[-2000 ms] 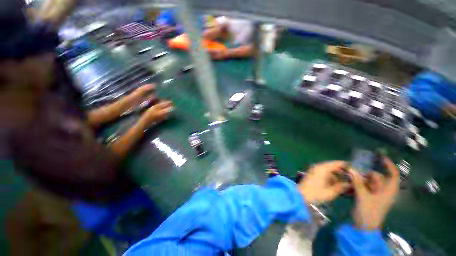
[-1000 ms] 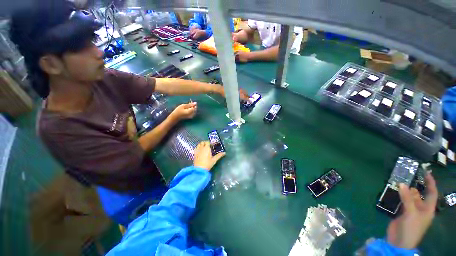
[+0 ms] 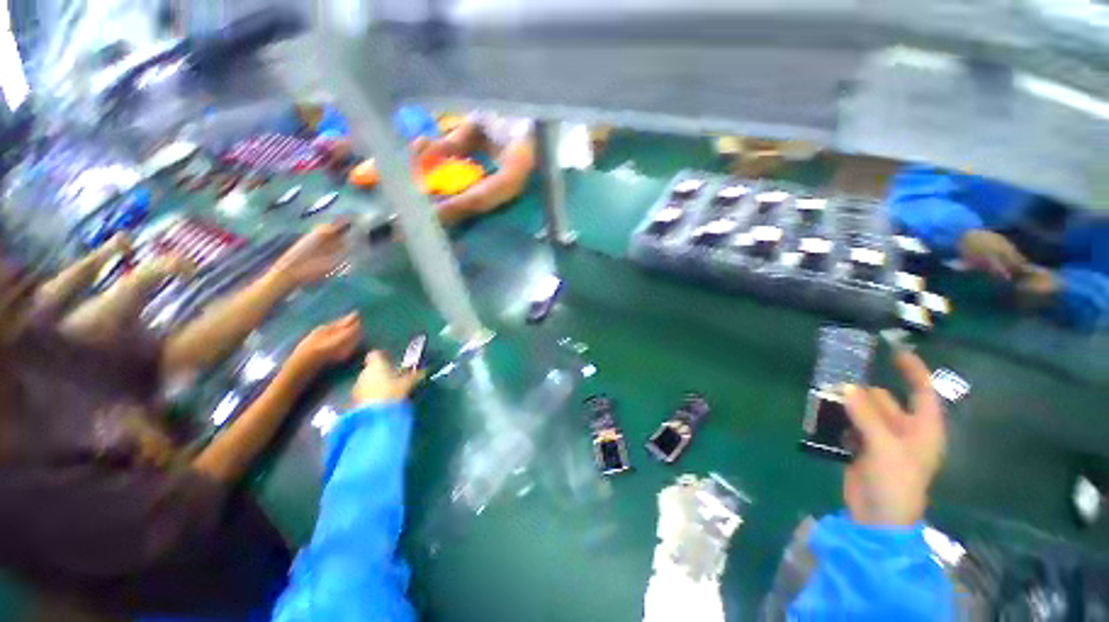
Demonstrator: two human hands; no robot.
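My left hand (image 3: 384, 379), in a blue sleeve, reaches to the left and touches a small dark phone (image 3: 415, 354) lying on the green bench. The picture is blurred, and I cannot tell whether the fingers grip it. My right hand (image 3: 898, 444) is at the right with thumb and index finger apart, beside a dark handset with a pale clear upper part (image 3: 832, 413). A small pale bit shows near the index fingertip; its hold is unclear. Two part-assembled handsets (image 3: 607, 435) (image 3: 677, 428) lie in front of me. A silvery-white liner strip (image 3: 691, 547) lies below them.
A clear compartment tray (image 3: 754, 273) of black-and-white units stands at the far right. A grey post (image 3: 420, 237) rises from the bench beside crumpled clear film (image 3: 493, 425). A person in brown (image 3: 134, 486) works at left. Blue sleeves (image 3: 943, 213) show at far right.
The view has swung, shifting the bench items leftward. Since two seconds ago, my hands have parted from each other. The neighbour's outstretched arm has drawn back from the phone behind the post.
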